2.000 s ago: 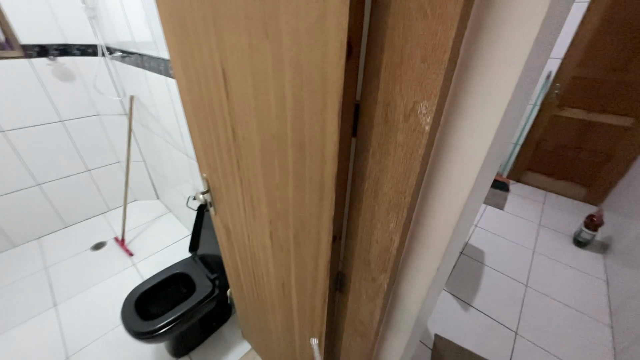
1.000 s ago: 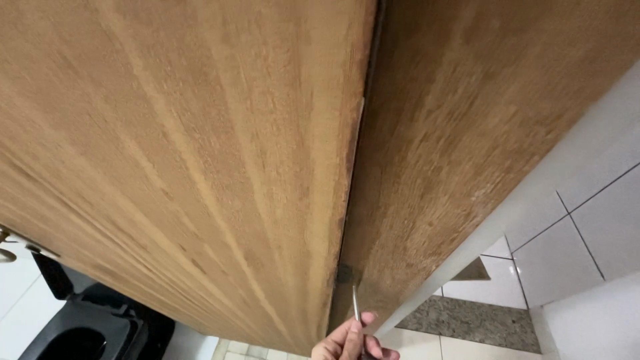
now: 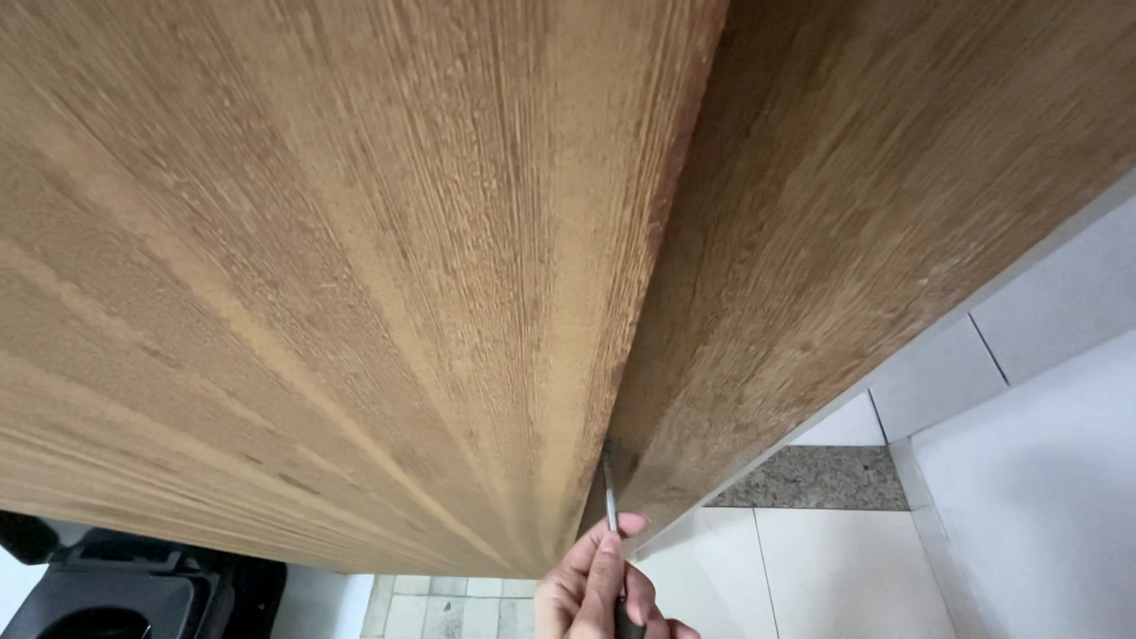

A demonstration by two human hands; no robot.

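Note:
My left hand (image 3: 590, 577) grips a slim tool with a metal shaft (image 3: 610, 497) and a dark handle, apparently a screwdriver. Its tip is at a small dark metal part, seemingly a hinge (image 3: 609, 446), low in the gap between the wooden door (image 3: 426, 266) and the wooden door frame (image 3: 799, 231). The thumb and index finger pinch the tool near the shaft's base, and the other fingers curl around the handle. Whether the tip sits in a screw is too small to tell. My right hand is out of view.
A black toilet (image 3: 115, 586) stands at the lower left, beyond the door. Small floor tiles (image 3: 444, 612) show below the door. Right of the frame are large pale floor tiles (image 3: 834, 550), a grey speckled stone strip (image 3: 825, 477) and a white wall (image 3: 1047, 470).
The view has swung down and closer to the door's hinge side. My left hand with the tool, not seen two seconds ago, came into view one second ago and remains beside the gap.

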